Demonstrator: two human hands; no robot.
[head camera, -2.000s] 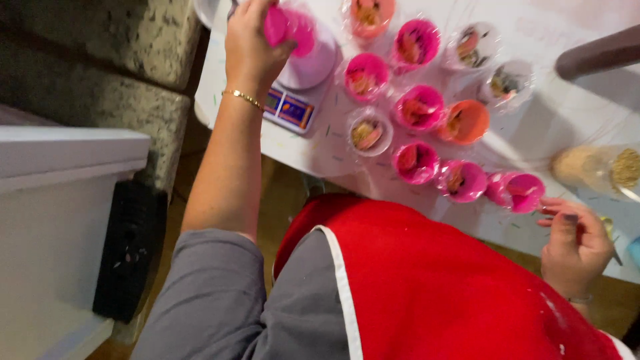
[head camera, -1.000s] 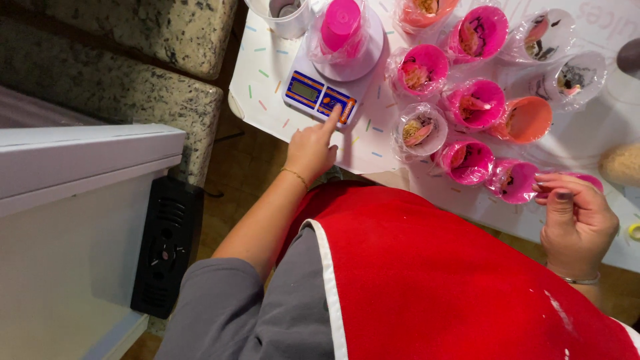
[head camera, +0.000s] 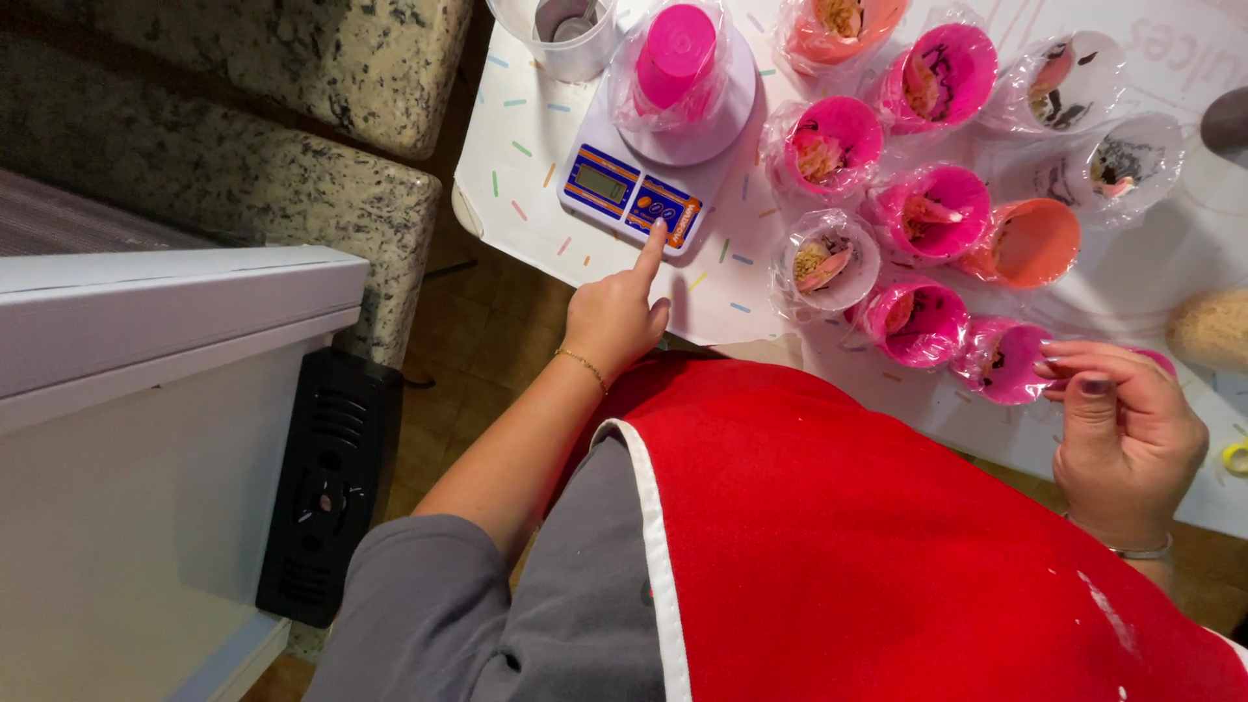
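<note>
My left hand (head camera: 616, 317) has its index finger out, the tip on the button panel of a white digital kitchen scale (head camera: 624, 195). On the scale's round platform stands a pink plastic cup (head camera: 676, 60) inside clear plastic wrap; its solid pink end faces up. My right hand (head camera: 1126, 439) is raised near the table's edge, fingers bent, beside a wrapped pink cup (head camera: 1014, 363); the fingertips overlap another pink cup (head camera: 1154, 363), and whether they touch it is unclear. Several more wrapped cups, such as a white one (head camera: 824, 263), hold dried plant pieces.
A clear plastic container (head camera: 575, 44) with a metal item inside stands left of the scale. At the right are a jar of beige material (head camera: 1212, 330), a dark cylindrical object (head camera: 1227, 122) and a yellow ring (head camera: 1236, 458). Granite steps (head camera: 390, 205) and a white panel (head camera: 156, 487) lie left.
My left hand has let go of the pink cup, which now stands on the scale, and has moved down to the button panel. My right hand remains near the end cups.
</note>
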